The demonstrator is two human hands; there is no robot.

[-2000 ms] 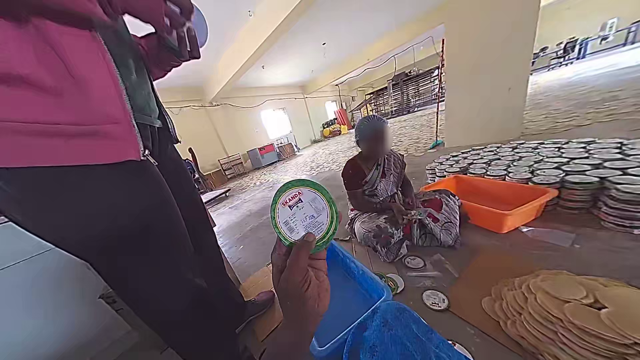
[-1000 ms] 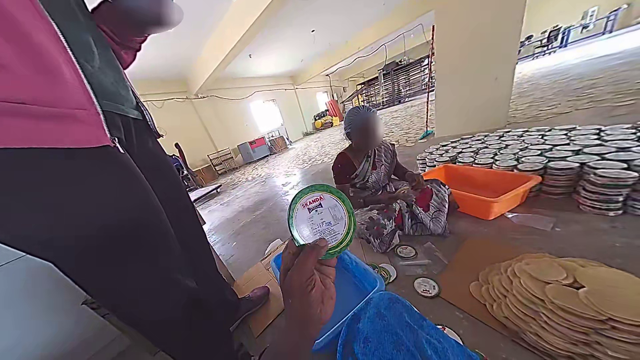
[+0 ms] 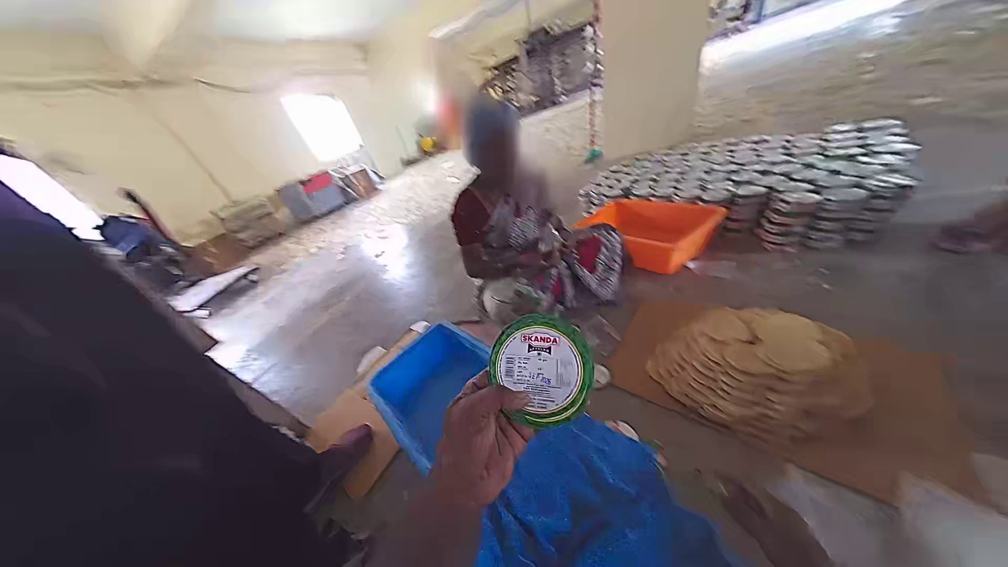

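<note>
My left hand (image 3: 484,441) holds up a round, flat pack (image 3: 542,370) with a green rim and a white printed label, the thumb on its front face and the fingers behind. The label bears the brand Skanda and other print. Below and left of the pack is a blue plastic tub (image 3: 429,386). Blue cloth or sheeting (image 3: 591,496) lies under and right of my hand. My right hand is not in view.
A person (image 3: 520,228) sits on the floor ahead, near an orange tub (image 3: 657,232). Behind it stand many stacked round packs (image 3: 835,173). Thin tan discs (image 3: 756,362) are piled on cardboard (image 3: 921,409) at right. Another person's dark-clothed legs (image 3: 157,425) fill the left.
The view has swung and tilted. My left hand keeps hold of the round pack, which appears lower and further right in view. The standing person's pink top is no longer seen.
</note>
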